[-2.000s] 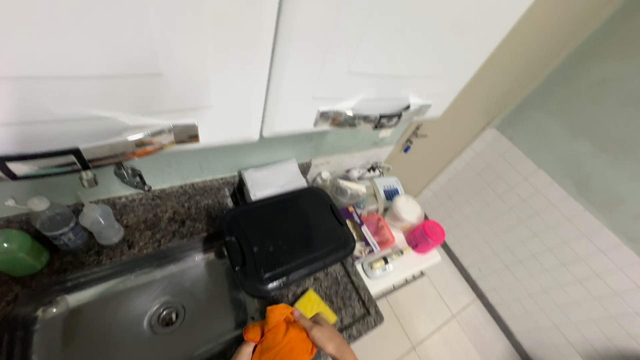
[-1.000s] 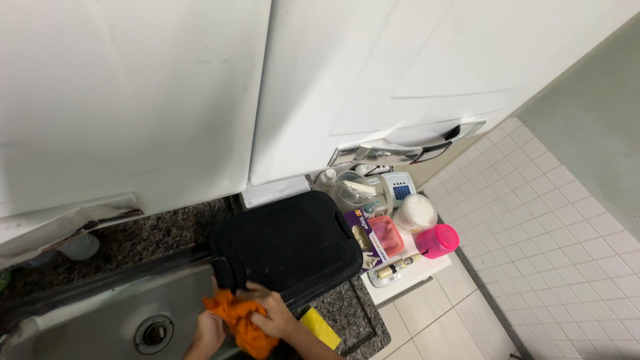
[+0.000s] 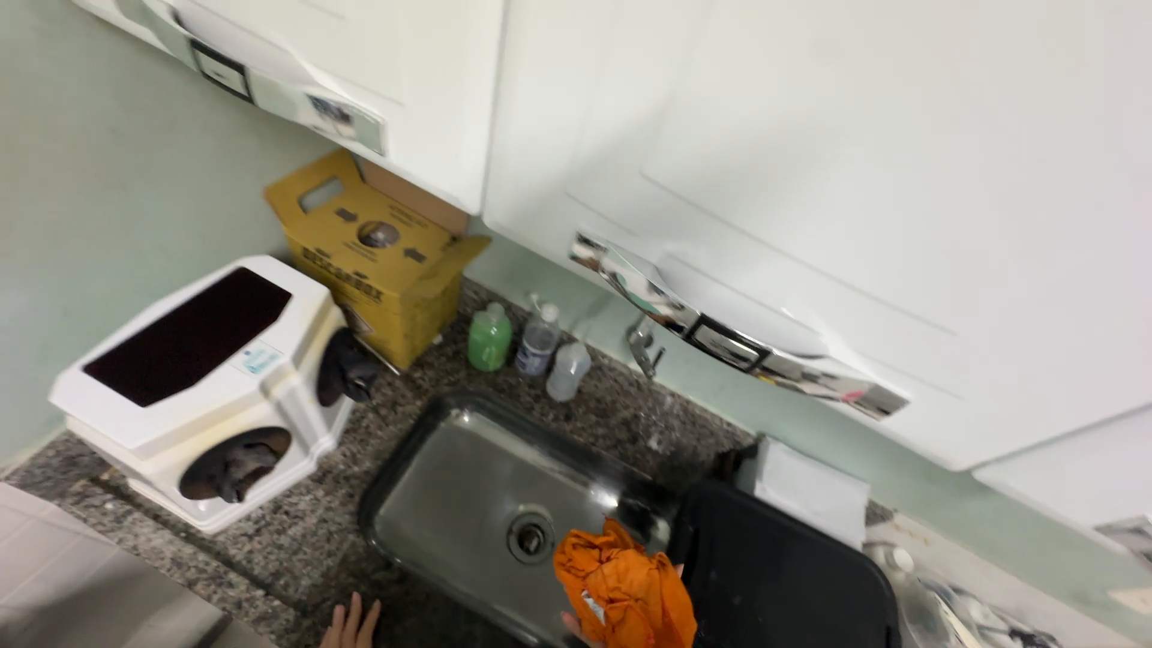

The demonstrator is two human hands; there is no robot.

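Note:
An orange cloth (image 3: 630, 585), crumpled, hangs over the right end of the stainless steel sink (image 3: 477, 477). My right hand (image 3: 580, 627) holds it from beneath, mostly hidden behind the fabric. Beside the sink's lower left edge, my left hand (image 3: 351, 623) shows only fingers, spread apart and holding nothing, at the granite counter. A black plastic lid or tray (image 3: 783, 576) lies just right of the cloth.
Left on the counter stand a white box with two black ports (image 3: 207, 387) and a yellow cardboard box (image 3: 382, 270). Several bottles (image 3: 489, 337) and a wall tap (image 3: 643, 346) are behind the sink. White cabinets (image 3: 810, 180) overhang it.
The view has swung left, bringing the white and yellow boxes in. My left hand has let go of the orange cloth and moved away to the left; the cloth stays with my right hand.

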